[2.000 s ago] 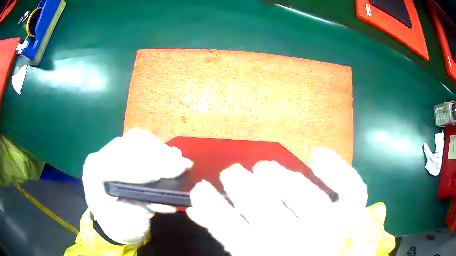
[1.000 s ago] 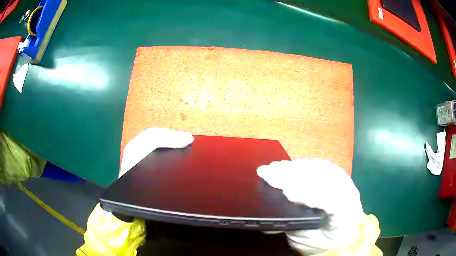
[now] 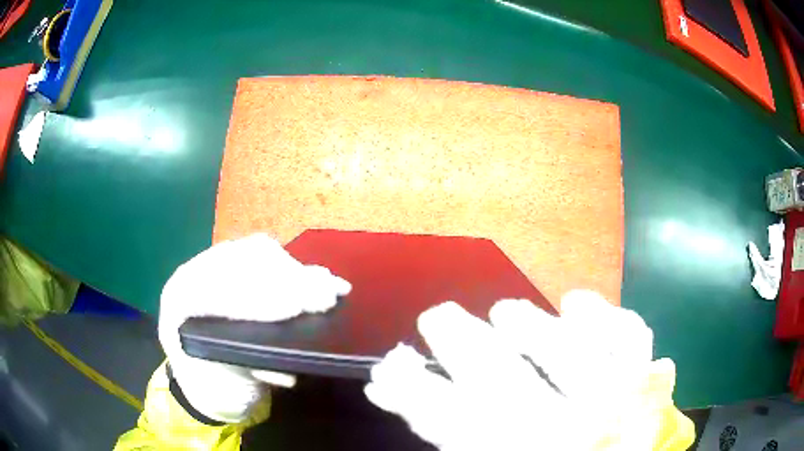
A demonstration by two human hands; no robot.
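A tablet computer [image 3: 405,282] is held tilted over the front part of an orange foam pad [image 3: 423,158], its dark glossy face up with a red reflection and its slim grey edge towards me. My left hand [image 3: 238,317], in a white glove, grips the tablet's left side, thumb on the face and fingers below. My right hand [image 3: 529,379], also white-gloved, lies over the near right part with its fingers spread on the face and near edge. That hand is overexposed and hides the near right corner, so its hold is unclear.
A blue tape dispenser [image 3: 75,53] and a red pad edge [image 3: 12,106] are at the left. A red dispenser [image 3: 791,282], white cloth [image 3: 767,262] and small pale bottle [image 3: 785,190] are at the right. Another tablet on a red pad [image 3: 745,66] lies at the upper right.
Since one second ago, my left hand has come round onto the left near corner. My right hand has moved from the right side onto the near edge, fingers spread over the face.
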